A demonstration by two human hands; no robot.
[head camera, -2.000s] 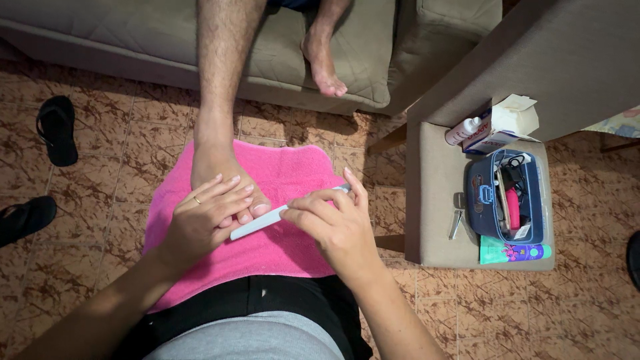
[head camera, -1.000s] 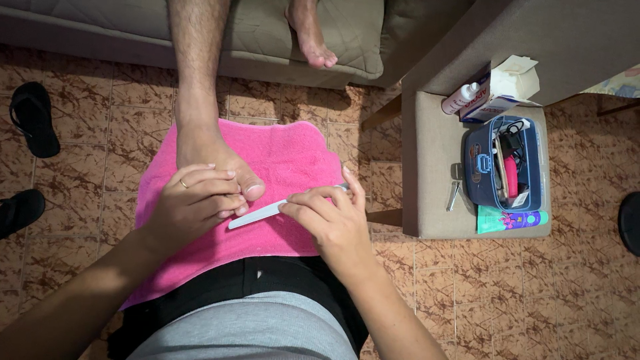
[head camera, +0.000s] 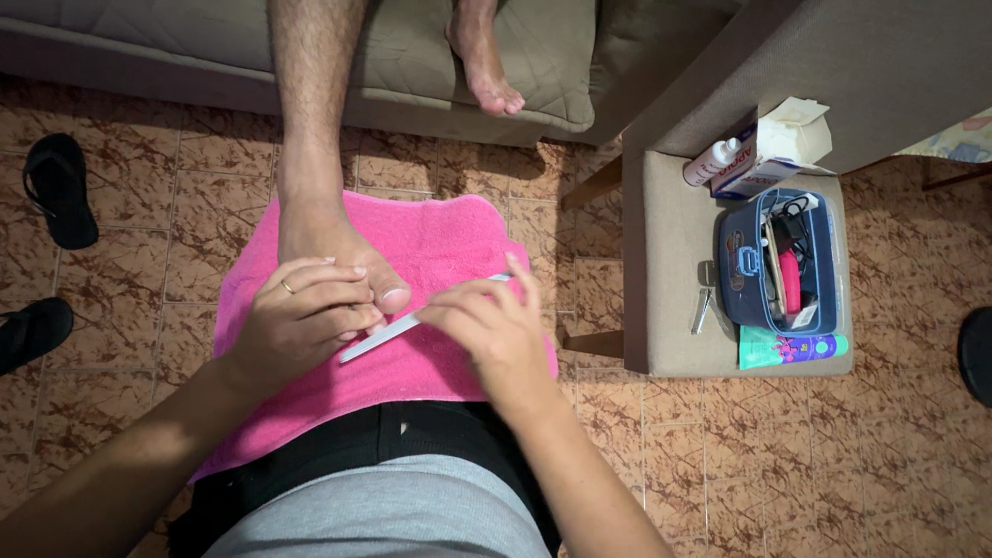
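Observation:
A pink towel (head camera: 434,232) lies across my lap, and another person's bare foot (head camera: 318,229) rests on it. My left hand (head camera: 310,314), with a ring on one finger, is closed around the smaller toes of that foot. My right hand (head camera: 488,318) grips a white nail file (head camera: 387,335), held slanting across the towel. The file's lower part passes close to the toes beside the big toe (head camera: 394,298); whether it touches a nail cannot be told. My left fingers partly hide the smaller toes.
On an upholstered chair (head camera: 670,232) at right stand a blue case (head camera: 732,306) of tools, an open box (head camera: 775,147), a white bottle (head camera: 711,163), a teal and purple tube (head camera: 790,347) and nail clippers (head camera: 701,311). The person's other foot (head camera: 484,70) rests on the sofa (head camera: 542,46). Black flip-flops (head camera: 58,190) lie left.
My left fingers have shifted slightly over the smaller toes. My right hand still holds the file beside them, with little plain change in its place.

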